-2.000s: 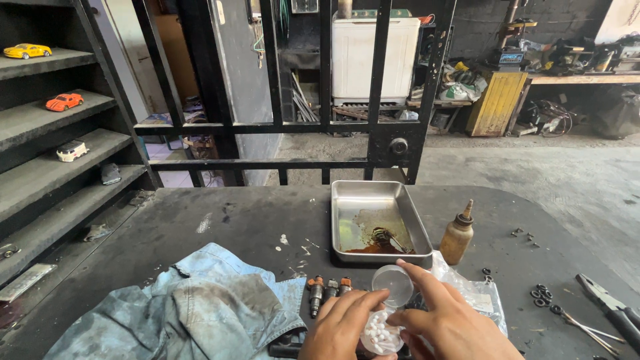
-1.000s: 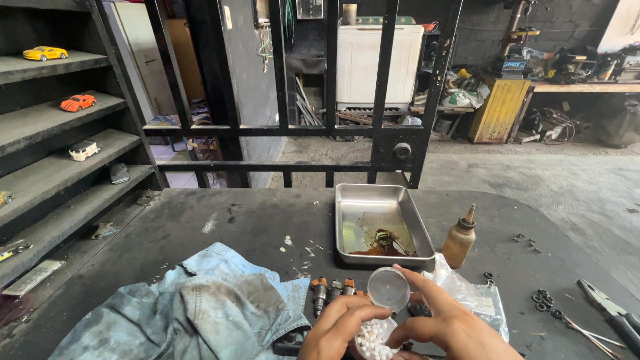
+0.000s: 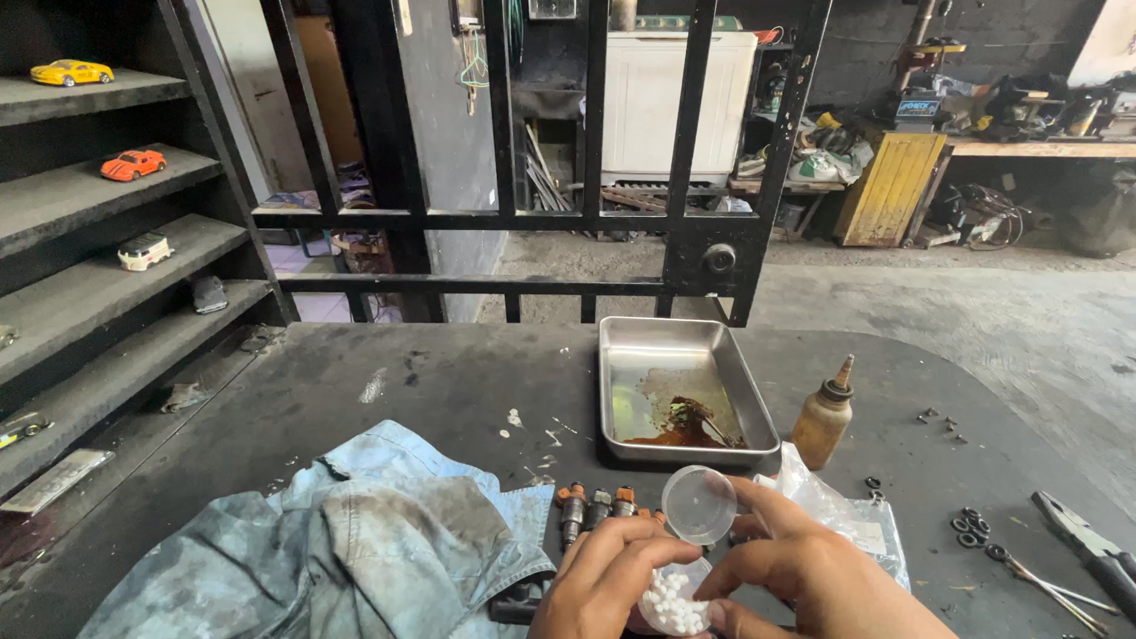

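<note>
Both hands are at a small round clear plastic container (image 3: 674, 603) packed with white cotton swabs, whose tips point up. My left hand (image 3: 599, 577) grips its left side. My right hand (image 3: 799, 568) has fingers at the container's right rim and holds up the round clear lid (image 3: 699, 506). Just behind my left hand lie several fuel injectors (image 3: 573, 515) with orange tops. A clear plastic bag (image 3: 821, 506) lies behind my right hand, partly covered by it. A stained blue cloth (image 3: 382, 541) is heaped left of my left hand.
A steel tray (image 3: 763, 426) holding dark oily liquid stands behind the hands, beside a squeeze bottle (image 3: 824, 422). Black rubber rings (image 3: 972, 528), thin metal rods (image 3: 1056, 586) and pliers (image 3: 1087, 537) lie at right. Shelves with toy cars (image 3: 133, 165) stand left; a black metal gate (image 3: 532, 219) rises behind.
Both hands stay at the swab container. The lid, held up behind the container in the earlier frames too, has shifted slightly relative to it. Nothing else on the table has plainly moved.
</note>
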